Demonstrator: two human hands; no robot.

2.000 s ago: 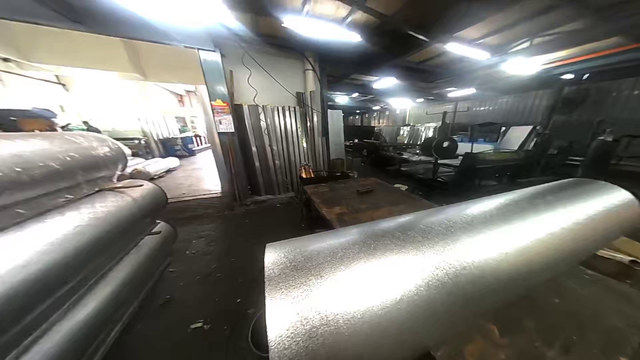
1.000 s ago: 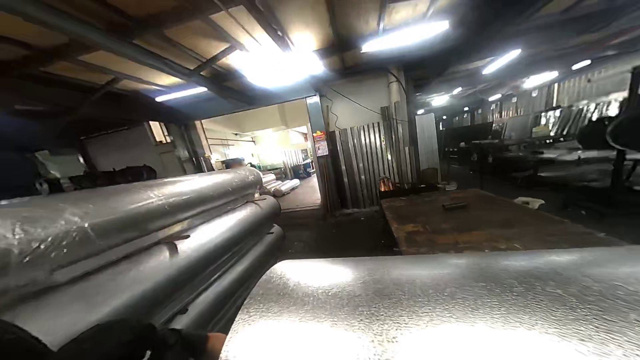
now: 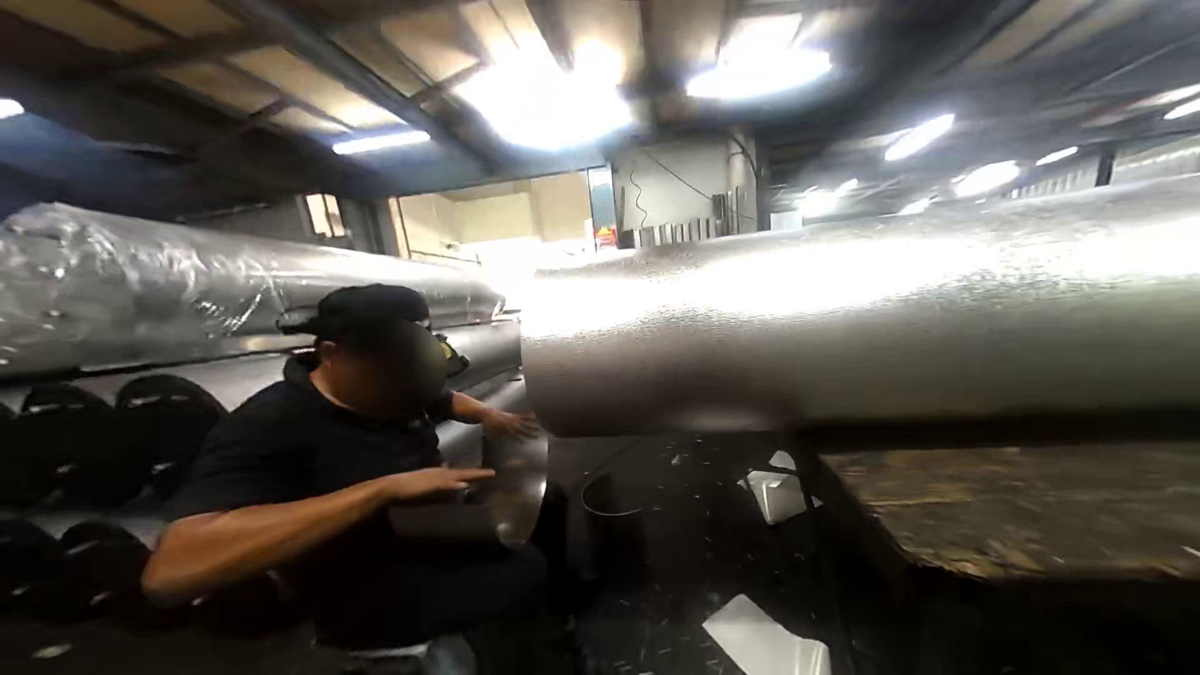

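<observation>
Neither my left hand nor my right hand is in view. A large cylinder of textured shiny sheet metal [image 3: 862,328] lies horizontally across the right half, its left end near the middle. Low beside that end, a co-worker [image 3: 309,459] in a dark cap and dark shirt has both hands at a small curved metal sheet [image 3: 516,478]. One co-worker's hand touches its upper edge; the other is spread flat at its near side. Whether the small sheet touches the big cylinder I cannot tell.
Stacked metal rolls [image 3: 216,281], the top one in clear plastic film, lie at the left. A worn table [image 3: 1022,511] stands under the cylinder at the right. Scrap sheet pieces [image 3: 769,642] and a round dark bin [image 3: 614,502] are on the floor. Behind is a bright doorway.
The view has turned left and sits lower. The co-worker beside the rolls is now plainly seen; one second ago only dark shapes and a bit of skin showed at the lower left.
</observation>
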